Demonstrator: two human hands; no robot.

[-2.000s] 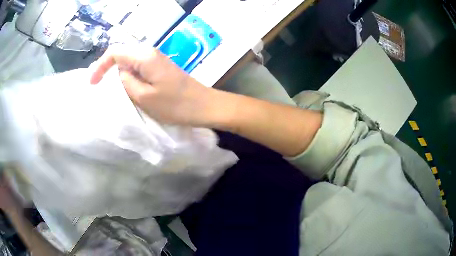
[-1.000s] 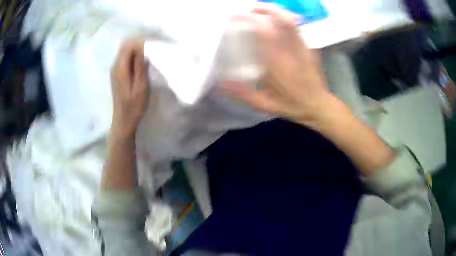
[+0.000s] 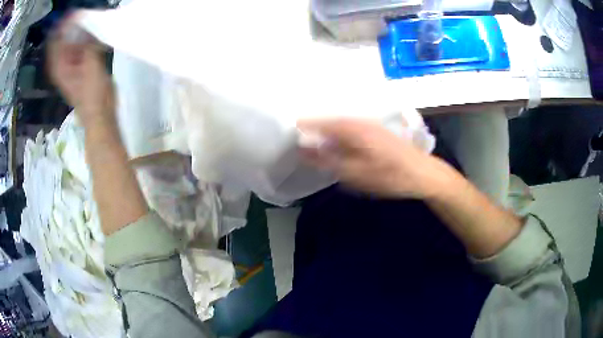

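The white garment piece [image 3: 231, 122] is spread over the table's front edge and hangs down towards the lap. My left hand [image 3: 78, 69], blurred, is at the upper left and holds a corner of the cloth, stretched out to the left. My right hand [image 3: 367, 155], also blurred, is in front of the table edge, its fingers pinching the cloth's near part. The fingertips of both hands are partly lost in blur and glare.
The blue tray [image 3: 456, 49] lies on the white sewing table [image 3: 562, 66] at the upper right, beside a grey machine part [image 3: 370, 16]. A large cream garment pile [image 3: 63, 244] stands at the left below table level. The dark apron [image 3: 377, 264] covers the lap.
The view has turned, so the blue tray shows fully again. My left hand has moved out to the upper left with the cloth. My right hand has come lower, nearer the lap.
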